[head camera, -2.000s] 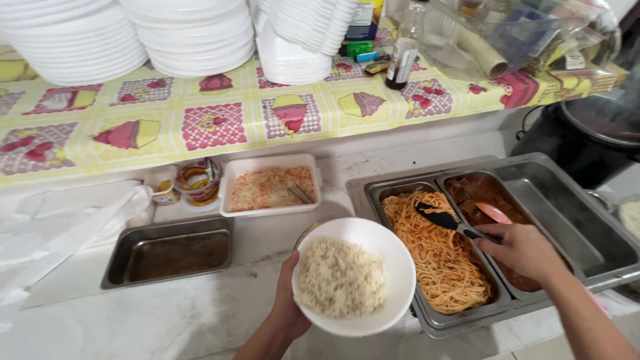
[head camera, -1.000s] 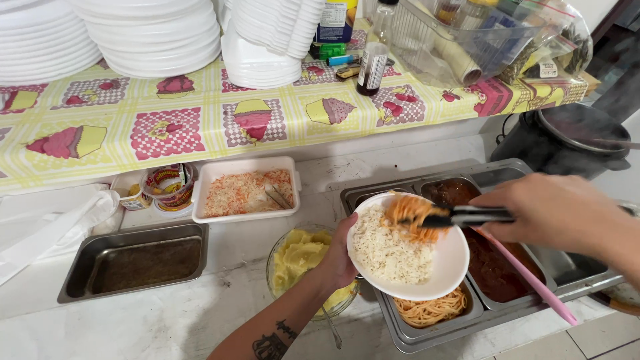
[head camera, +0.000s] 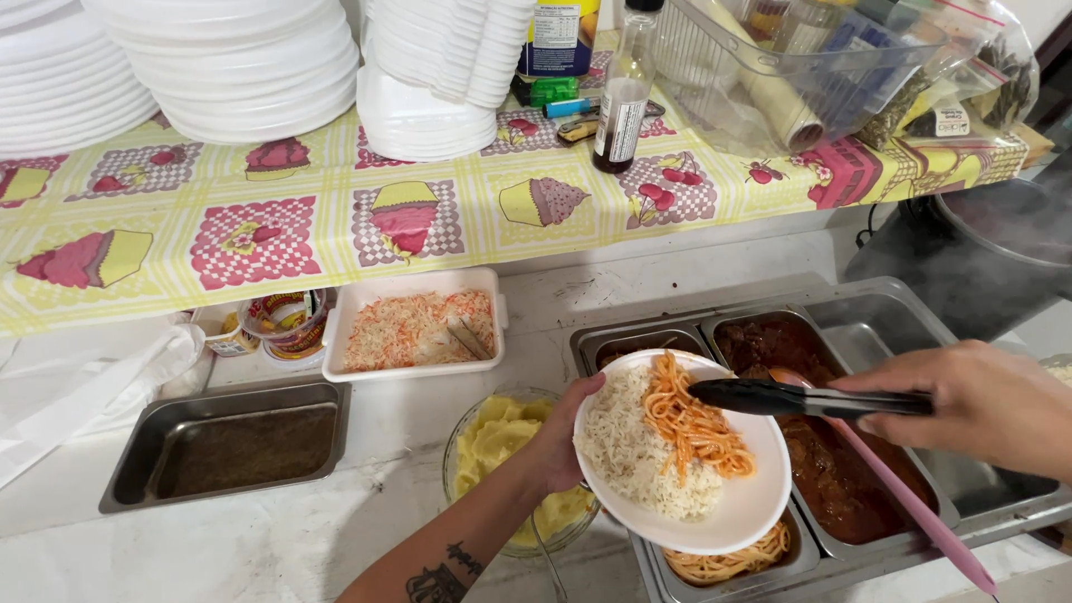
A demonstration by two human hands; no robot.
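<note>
My left hand point(head camera: 563, 440) holds the rim of a white foam bowl point(head camera: 758, 523). White rice point(head camera: 636, 444) fills its left part, and spaghetti in red sauce point(head camera: 691, 419) lies on the rice at the upper right. My right hand point(head camera: 963, 410) grips black tongs point(head camera: 804, 398), whose tips are over the spaghetti in the bowl. Below the bowl, more spaghetti point(head camera: 737, 557) shows in a steel pan. A pink-handled ladle point(head camera: 913, 511) rests in the neighbouring pan of meat in dark red sauce point(head camera: 825, 469).
A glass bowl of mashed potato point(head camera: 494, 435) stands under my left forearm. Further left are a tub of shredded salad point(head camera: 419, 331) and an empty steel pan point(head camera: 243, 444). A shelf holds stacked foam containers point(head camera: 234, 67) and a sauce bottle point(head camera: 621, 109). A steaming black pot point(head camera: 946, 260) stands at right.
The bowl held only rice two seconds ago; spaghetti now lies on it. My right hand has moved the tongs from the spaghetti pan to above the bowl.
</note>
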